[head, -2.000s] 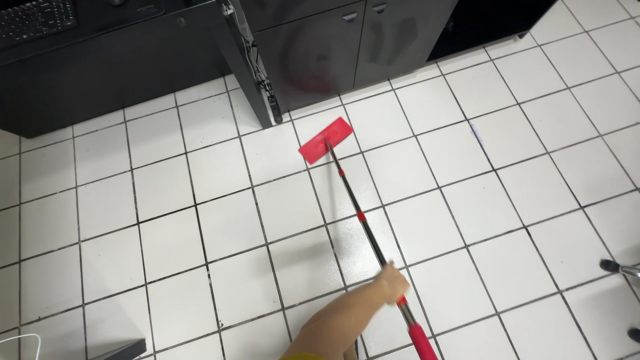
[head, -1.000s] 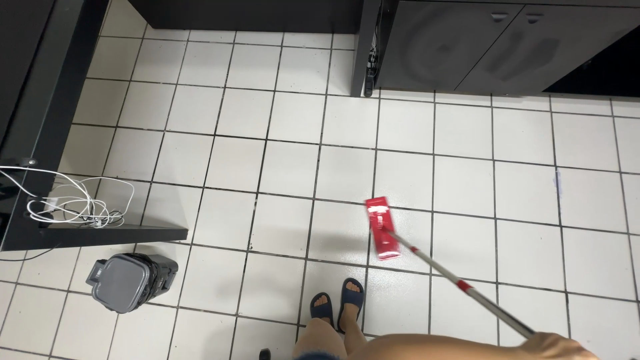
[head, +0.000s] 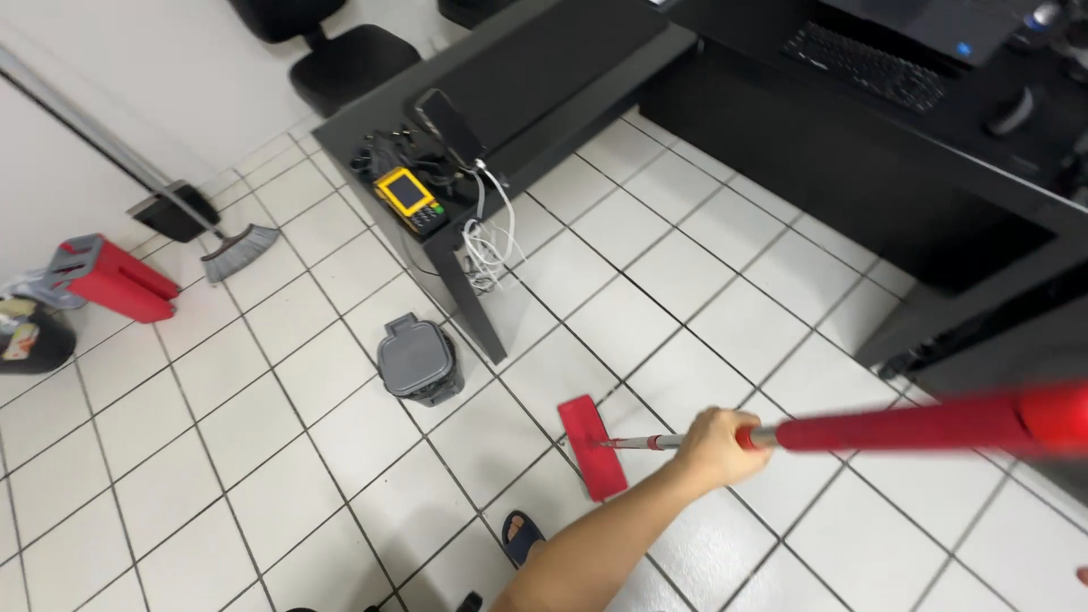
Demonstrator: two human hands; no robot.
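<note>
My left hand [head: 722, 449] is closed around the metal pole of a flat mop, just below its thick red grip [head: 909, 425]. The forearm rises from the bottom edge. The pole slants leftward to the red rectangular mop head [head: 593, 449], which lies on the white tiled floor. A foot in a dark blue slide sandal [head: 520, 537] stands just below the mop head. The upper end of the grip is blurred and runs out at the right edge. My right hand is not seen, apart from a possible fingertip at the lower right edge.
A grey lidded bin [head: 416, 361] stands beside the leg of a black desk [head: 552, 76], where white cables [head: 489, 246] hang. Farther left are a broom [head: 240, 252], a dustpan [head: 183, 208], a red bucket [head: 119, 276] and a black bin [head: 38, 340]. A black cabinet borders the right.
The view has swung left, bringing in the broom and red bucket. The mop head has moved across the floor nearer the grey bin and desk leg. My left hand still holds the pole.
</note>
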